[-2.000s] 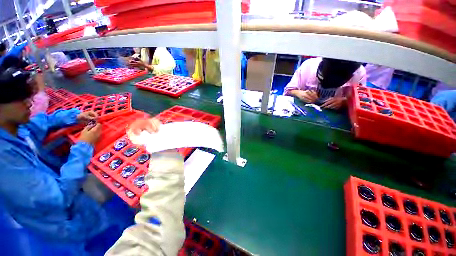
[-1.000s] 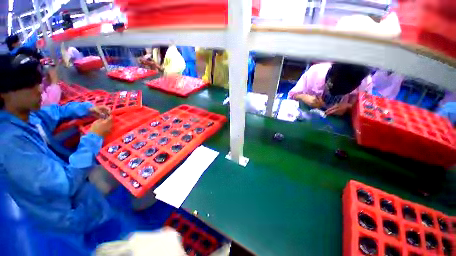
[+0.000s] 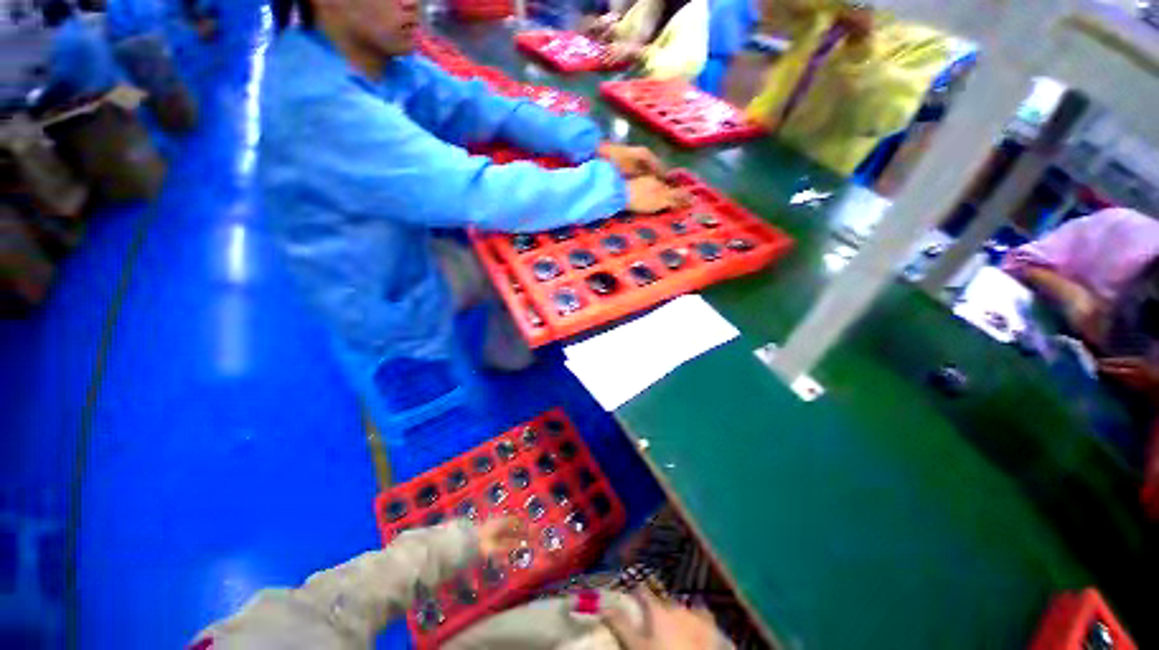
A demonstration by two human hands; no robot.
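A red compartment tray (image 3: 473, 476) with round black units in its pockets is at lap level below the bench edge. My left hand (image 3: 500, 538) is small and blurred over its lower middle; its fingers do not show clearly. My right hand (image 3: 667, 625) is blurred at the bottom edge, right of the tray and partly cut off. Whether either hand holds anything cannot be told.
On the green bench (image 3: 813, 508), a white paper (image 3: 655, 349) lies beside a red tray (image 3: 610, 309) of black units. A worker in blue reaches over that tray. A white upright (image 3: 890, 216) stands on the bench. Another red tray (image 3: 1080, 622) is at the lower right. The floor is blue.
The view has swung left and down. The white sheet held over the bench tray is no longer in my hand there. Both hands now show low, and the blue-sleeved worker's hands have moved over the bench tray.
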